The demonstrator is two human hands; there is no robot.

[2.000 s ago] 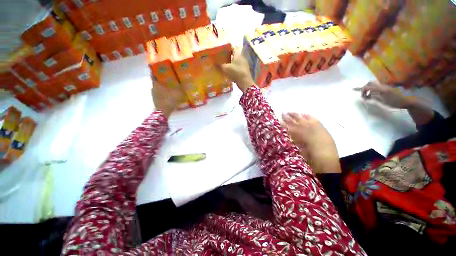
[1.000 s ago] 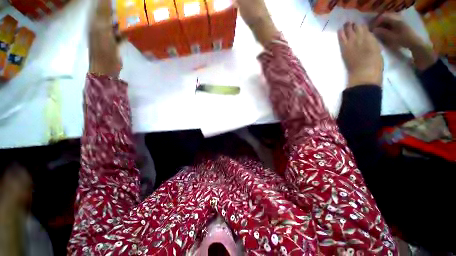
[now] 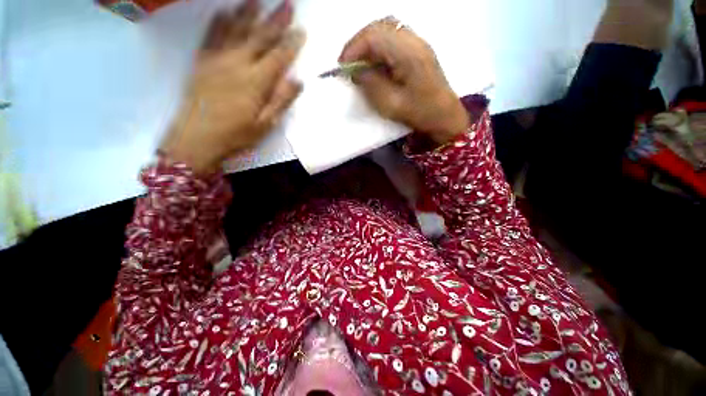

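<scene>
My right hand [image 3: 406, 76] holds the craft knife [image 3: 348, 69], pinched in the fingers over the white sheet [image 3: 329, 139]. The knife's dark tip points left and its yellow-olive body is partly hidden by the fingers. My left hand [image 3: 236, 89] is blurred, palm down with fingers partly spread, over the left part of the sheet. Whether anything is under it cannot be seen. An orange box [image 3: 147, 6] is cut off at the top edge, beyond my left hand.
The white table's [image 3: 85, 116] near edge runs below my hands. Another person's arm in a dark sleeve [image 3: 615, 77] rests at the right. Red patterned cloth [image 3: 673, 147] is at the far right. A pale yellowish strip [image 3: 15, 205] lies at the left table edge.
My hands have left the row of orange boxes and come back over the sheet. My right hand has picked up the knife that lay loose. The view has tilted down.
</scene>
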